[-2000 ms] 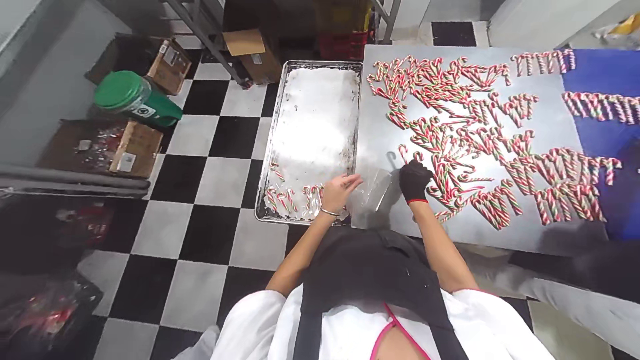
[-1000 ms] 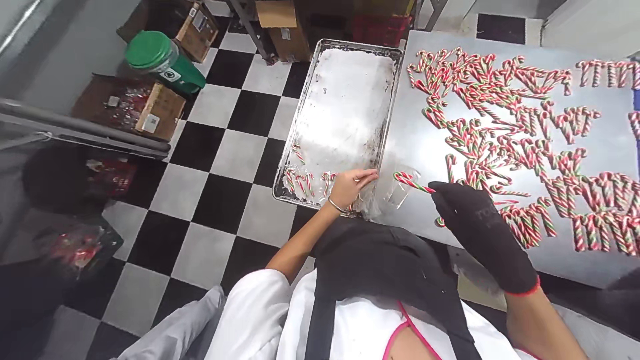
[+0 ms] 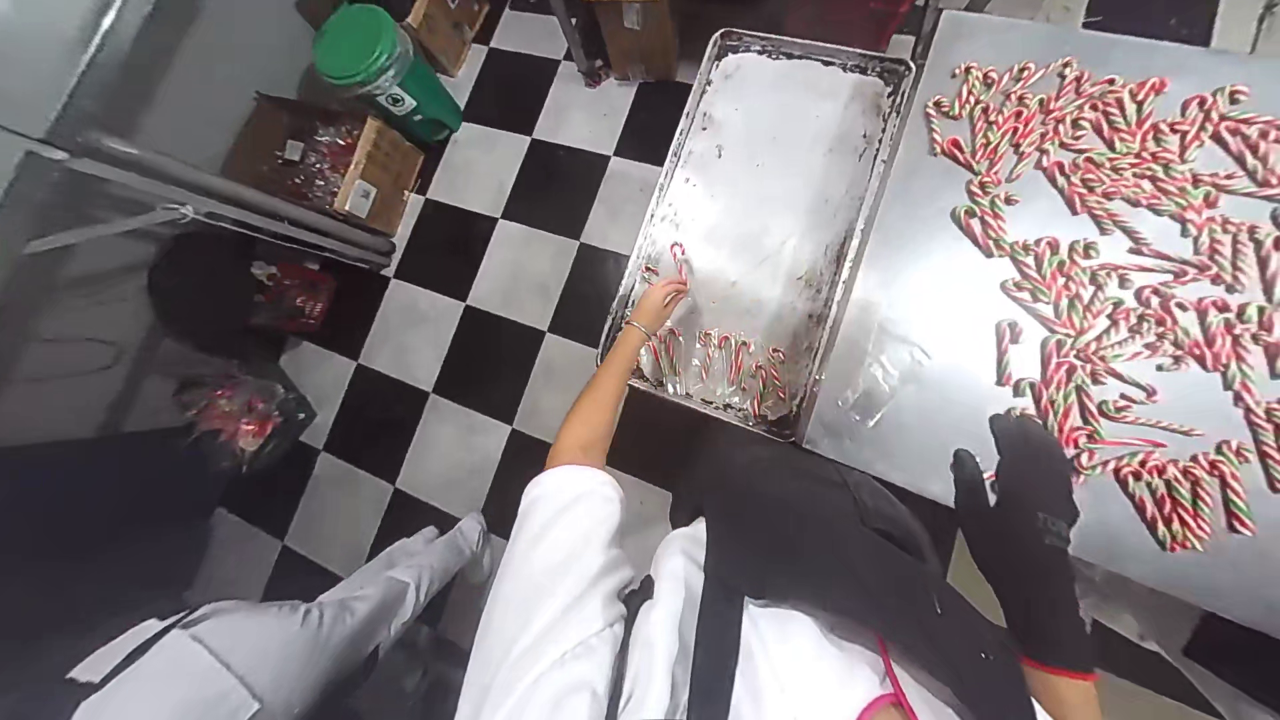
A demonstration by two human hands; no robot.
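Note:
My left hand [image 3: 662,304], bare with a bracelet at the wrist, pinches a candy cane [image 3: 680,260] at the left side of a large metal baking tray [image 3: 800,190]. Several wrapped candy canes [image 3: 735,362] lie in the tray's near end. My right hand [image 3: 1022,480], in a black glove, rests at the near edge of the metal table [image 3: 925,280], fingers apart, beside the pile of red, white and green candy canes [image 3: 1090,370]. Whether it touches one is partly hidden. Clear plastic sleeves [image 3: 882,375] lie on the table between the tray and the pile.
A green lidded bin [image 3: 385,70] and an open cardboard box [image 3: 375,175] with wrapped items stand on the checkered floor at the left. A metal rail [image 3: 240,200] runs near them. A person's light grey trouser leg [image 3: 370,610] shows at lower left.
My left hand has moved left over the tray with a candy cane. My gloved right hand, which held a candy cane a second ago, is now back by the pile. The view has shifted.

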